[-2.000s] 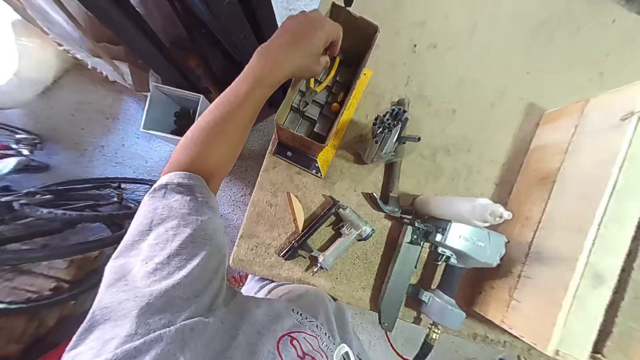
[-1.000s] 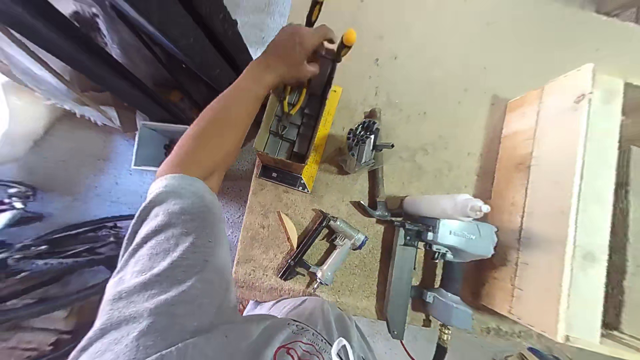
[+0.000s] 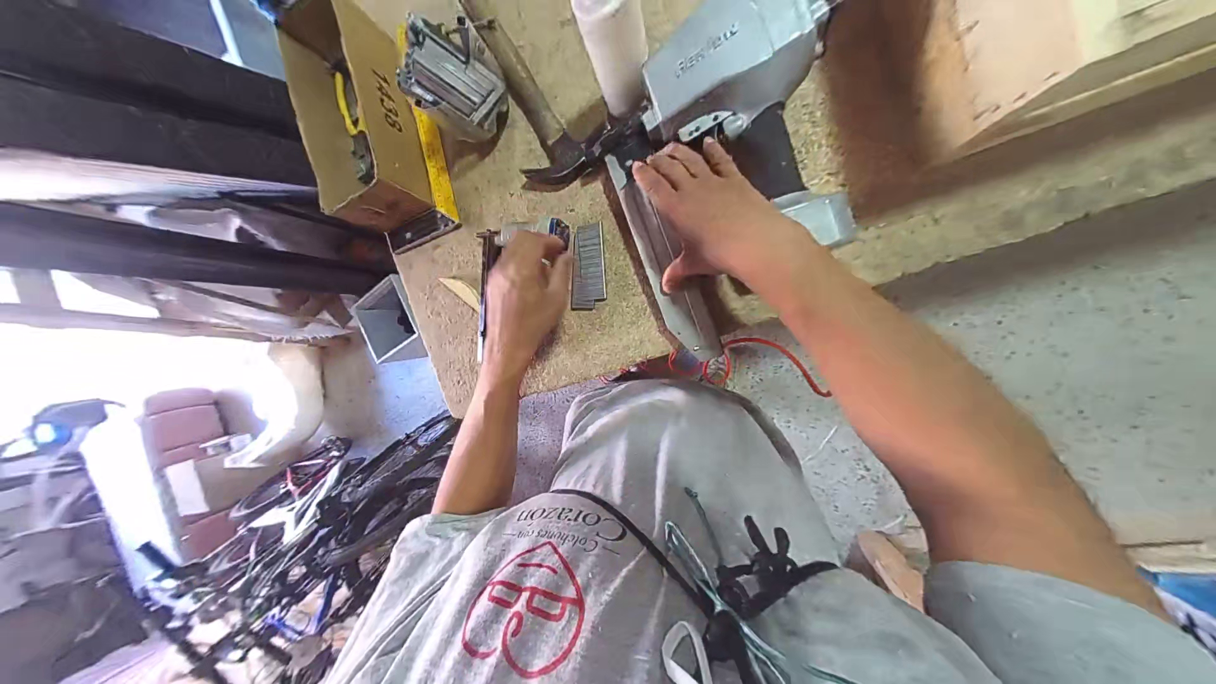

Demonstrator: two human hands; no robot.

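Note:
My left hand point(image 3: 527, 294) lies over the small stapler point(image 3: 518, 230), partly hiding it; its fingers are bent around the tool. Just right of it on the board tabletop is a strip of staples point(image 3: 589, 266). My right hand point(image 3: 708, 214) rests on the long magazine point(image 3: 679, 313) of the large pneumatic nailer point(image 3: 731, 57), fingers spread, thumb along the magazine's side. A claw hammer point(image 3: 560, 161) lies at the nailer's left, its head touching or very near the magazine. A thin curved wooden piece point(image 3: 461, 291) lies left of my left hand.
A cardboard box point(image 3: 380, 123) with tools stands at the upper left, a yellow square point(image 3: 435, 171) against it. Beside it are a bundled metal part point(image 3: 451, 81) and a white bottle point(image 3: 613, 57). A wooden box point(image 3: 1026, 76) stands upper right. A red hose point(image 3: 779, 347) hangs near the table edge.
My left hand has left the cardboard box and is now at the small stapler. My right hand has come into view on the nailer. A staple strip now shows on the tabletop. The view has shifted strongly.

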